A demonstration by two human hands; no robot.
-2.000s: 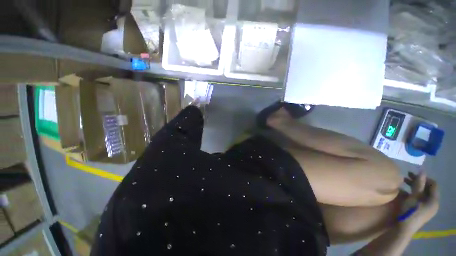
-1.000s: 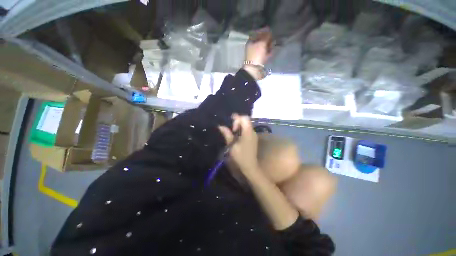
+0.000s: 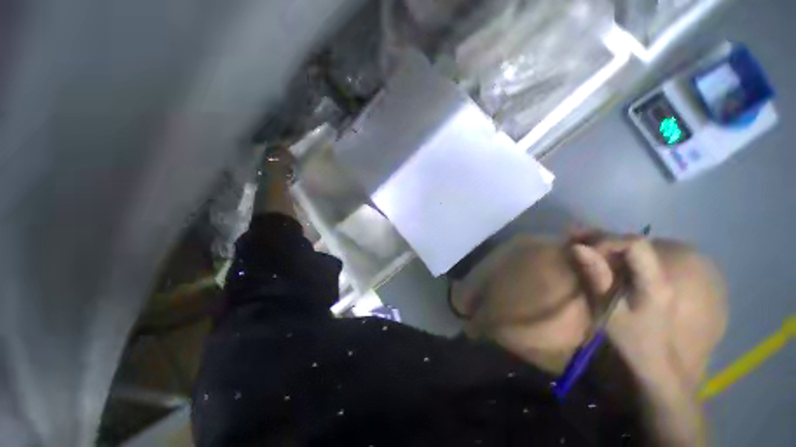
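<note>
My right hand (image 3: pixel 624 271) is over my bare knees and holds a blue and clear pen (image 3: pixel 583 360), its tip pointing up and away. My left arm reaches into the shelf. The wrist with a bracelet shows, but my left hand (image 3: pixel 277 159) is blurred and mostly hidden in the dark, so its fingers and any hold cannot be made out. A large white sheet (image 3: pixel 463 188) lies at the shelf's front over the bins, its near corner above my legs.
A white counting scale (image 3: pixel 681 157) with a green-lit display and a blue tray (image 3: pixel 733 85) stands on the grey floor at the upper right. Clear bags (image 3: pixel 532 61) fill the shelf bins. A blurred grey shelf part (image 3: pixel 105 175) covers the left side. A yellow line (image 3: pixel 751 358) marks the floor.
The view has turned and moved closer to the shelf. My left arm now reaches deeper in, its hand harder to see. My right hand still holds the pen, now over my knees.
</note>
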